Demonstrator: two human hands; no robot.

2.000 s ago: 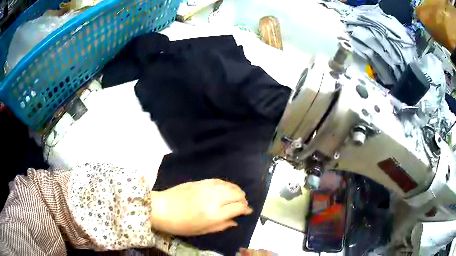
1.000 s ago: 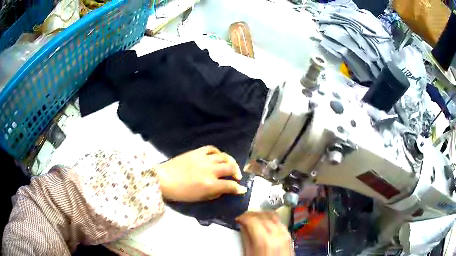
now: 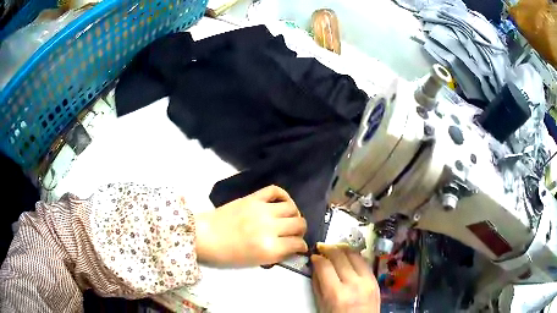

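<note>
A black garment panel lies spread on the white table, left of the cream sewing machine head, with its right edge under the head. My left hand is on the panel's near part, fingers bent and fingertips at its edge. My right hand is just below the machine head, its fingertips at the same near edge, close to my left fingertips. The fingertips seem to pinch the edge; the grip is partly hidden. The needle cannot be made out.
A blue perforated basket stands at the upper left. A smartphone lies under the machine arm, partly covered. Grey cloth is piled at the upper right. A brown oblong object lies behind the panel.
My right hand has come in from the bottom edge to the panel's near edge. My left hand has drawn close to it. The panel's near part has shifted and is partly gathered.
</note>
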